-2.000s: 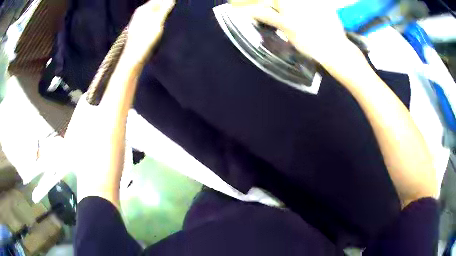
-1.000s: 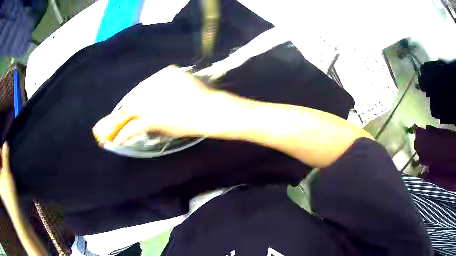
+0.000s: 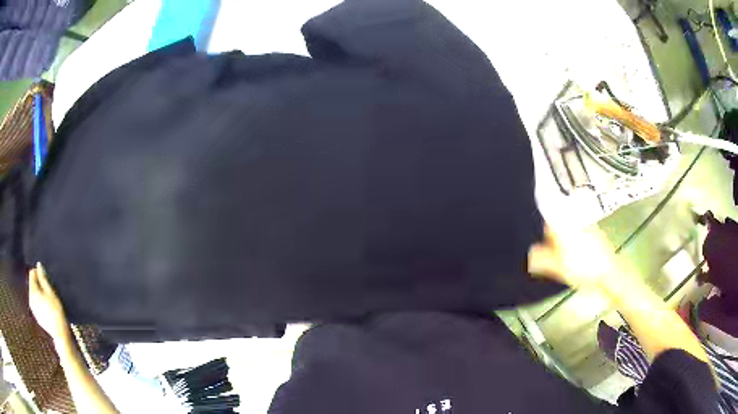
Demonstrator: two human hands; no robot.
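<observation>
The dark coat [image 3: 299, 178] lies spread over the white padded table, with one part sticking out at its top. My left hand [image 3: 47, 303] is at the coat's lower left edge, its fingers against the cloth. My right hand [image 3: 558, 257] is at the lower right edge, its fingers on the cloth near a pointed corner. The steam iron [image 3: 607, 133], with an orange-brown handle, rests on its pad [image 3: 627, 182] at the table's right end, apart from my hand.
A brown woven basket [image 3: 20, 133] with a blue corner stands at the left. Black strips [image 3: 202, 384] lie near the table's lower left edge. The iron's pale hose [image 3: 704, 141] runs right. Maroon cloth [image 3: 724, 271] and striped cloth [image 3: 635, 356] are at the lower right.
My right hand has let go of the iron, which now stands on its pad, and has moved to the coat's right edge. My left hand is higher along the left edge.
</observation>
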